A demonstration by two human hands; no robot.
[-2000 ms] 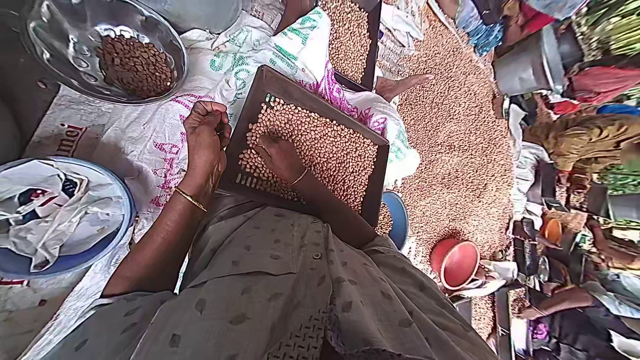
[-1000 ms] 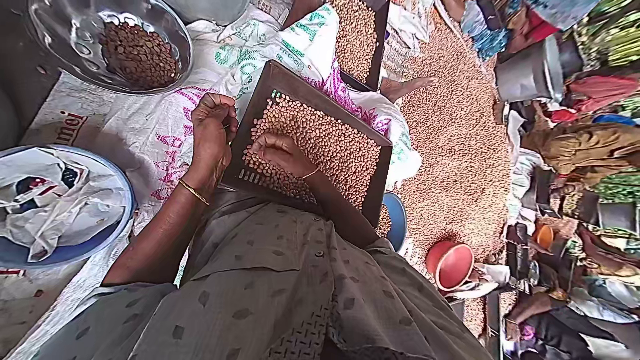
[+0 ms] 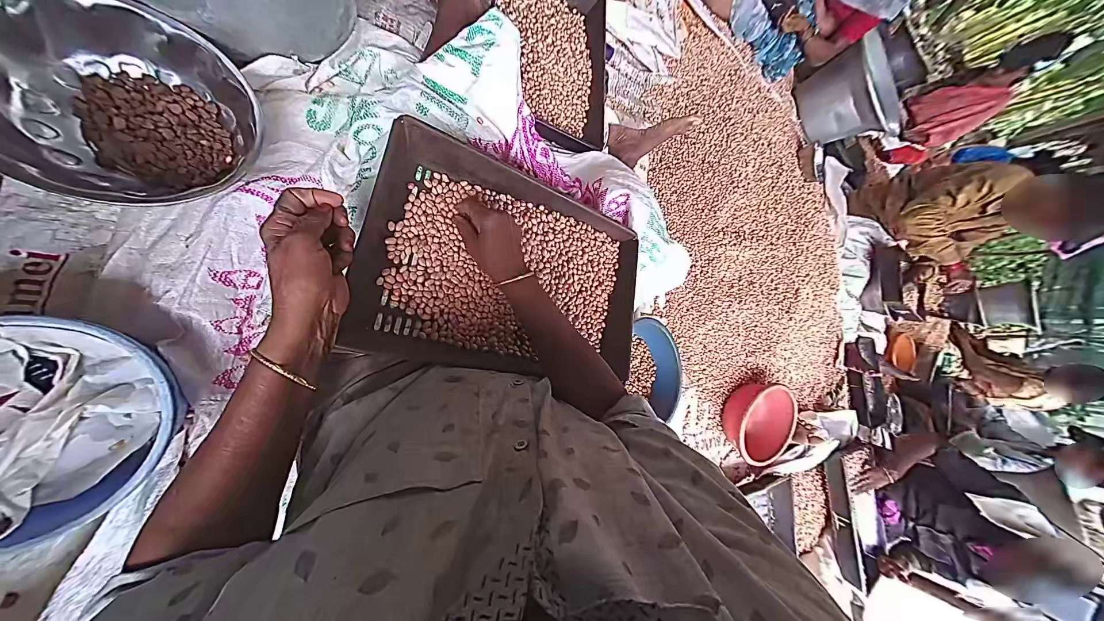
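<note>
A dark rectangular tray with slots (image 3: 393, 190) lies tilted across my lap, spread with pale tan nuts or beans (image 3: 552, 276). My right hand (image 3: 490, 240) is over the tray, its fingertips down among the pieces; whether they pinch one is hidden. Beside the tray's left edge, my left hand (image 3: 306, 233) is raised with its fingers curled inward. What may lie inside its fingers cannot be seen. A shiny metal bowl (image 3: 233, 95) at the upper left contains darker brown pieces (image 3: 159, 129).
Printed white sacks (image 3: 293, 103) lie under the tray. A blue basin (image 3: 168, 388) with white plastic is at left. A blue bowl (image 3: 664, 362), a red bucket (image 3: 763, 423) and a wide spread of nuts or beans (image 3: 742, 224) are at right. Other people sit farther right; a bare foot (image 3: 647, 138) is near the tray.
My right hand has moved slightly up the tray since one second ago, its fingers now lower among the pieces. My left hand stays raised beside the tray.
</note>
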